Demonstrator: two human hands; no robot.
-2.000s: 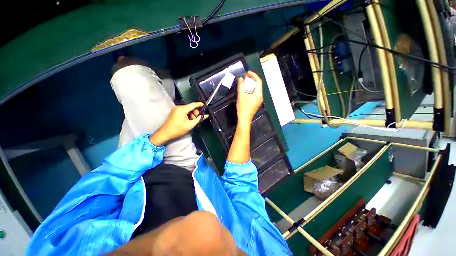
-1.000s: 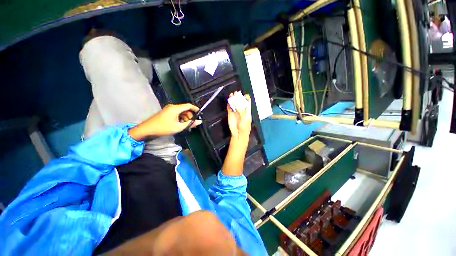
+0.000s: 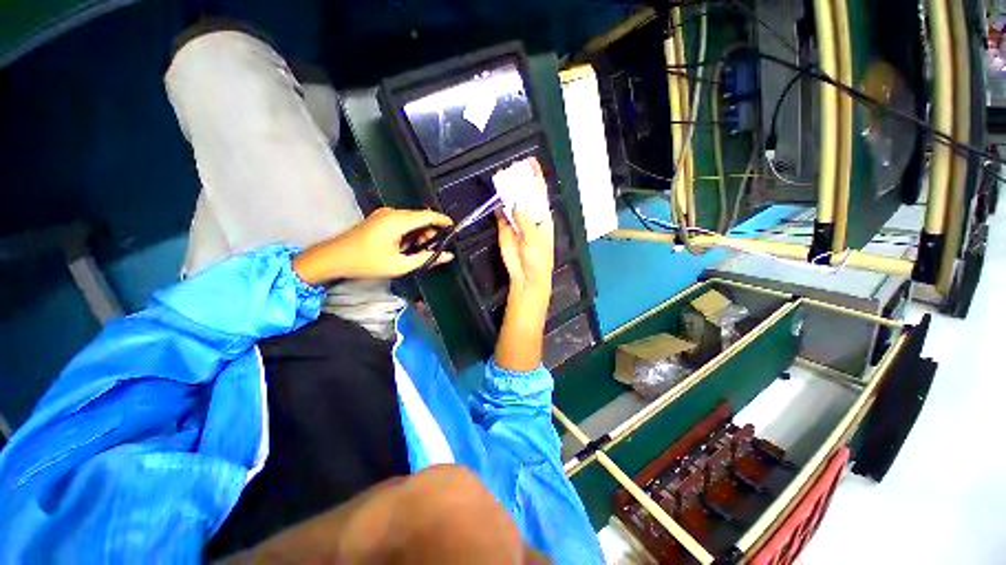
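Observation:
My left hand [image 3: 381, 245] holds scissors by their dark loops [image 3: 425, 238]. The thin silver blades [image 3: 477, 215] point right, with their tips at the lower left edge of a white strip; I cannot tell if they are closed on it. My right hand [image 3: 527, 248] holds the bunched white strip [image 3: 522, 190] in its fingertips over the tray. The black tray [image 3: 394, 108] lies slanted, with dark flat units in its pockets. A small white diamond-shaped piece [image 3: 479, 116] lies on the glossy unit [image 3: 441, 124] in the top pocket. My right hand partly hides the middle pockets.
My grey-clad leg [image 3: 248, 144] is left of the tray. A white panel [image 3: 590, 155] stands right of it. Farther right are cream-pipe racks [image 3: 835, 132] with cables, an open cardboard box [image 3: 653, 359] with plastic bags, and reddish-brown fixtures [image 3: 706, 469].
The scissors have come off the white piece on the top unit. Their tips, first apart from the strip, now meet it. The view has shifted, and the bench edge with its binder clip has left the picture.

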